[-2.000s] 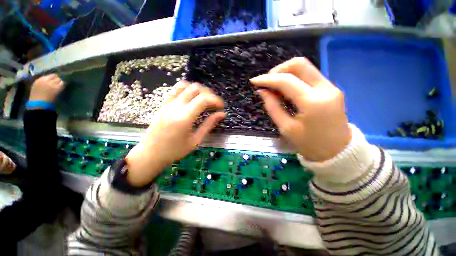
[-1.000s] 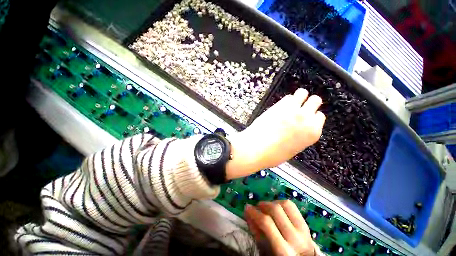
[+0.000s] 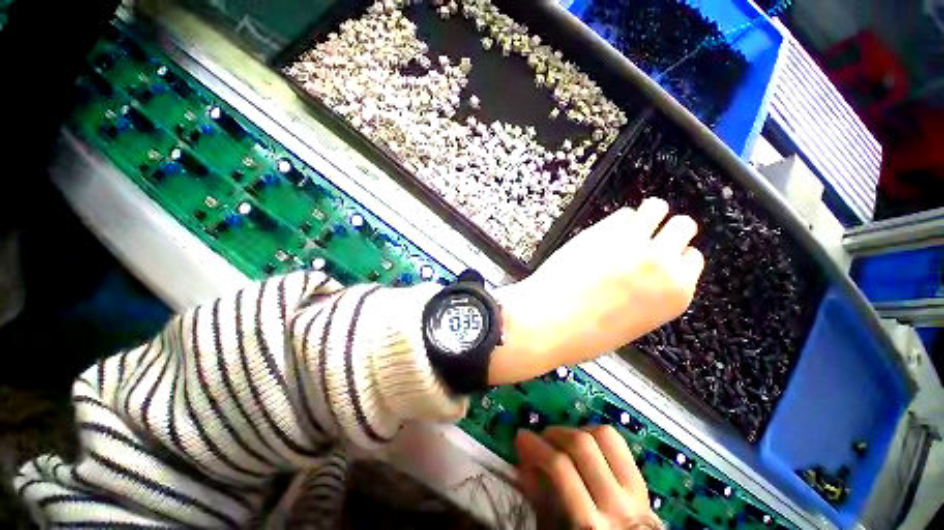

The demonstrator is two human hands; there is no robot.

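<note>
My left hand (image 3: 611,285), with a black digital watch at the wrist, reaches over the black component tray (image 3: 662,357) of small dark capacitors (image 3: 740,300). Its fingers are curled and their tips are turned away, so I cannot tell whether it holds a part. My right hand (image 3: 585,478) is at the bottom edge, partly cut off, over the green circuit boards (image 3: 321,223). Its fingers are bent down at the boards, and their tips are hidden. The boards carry small blue, white and black fitted components.
White components (image 3: 424,135) lie in a black tray left of the dark ones. A shallow blue tray (image 3: 838,378) with a few dark and yellow parts is at the right. A deep blue bin (image 3: 761,104) stands behind. The pale metal rail (image 3: 362,186) runs between trays and boards.
Since two seconds ago the view has turned, and my right hand has gone from the dark parts to the boards. My left hand has moved over the dark capacitors and stayed there over the last second.
</note>
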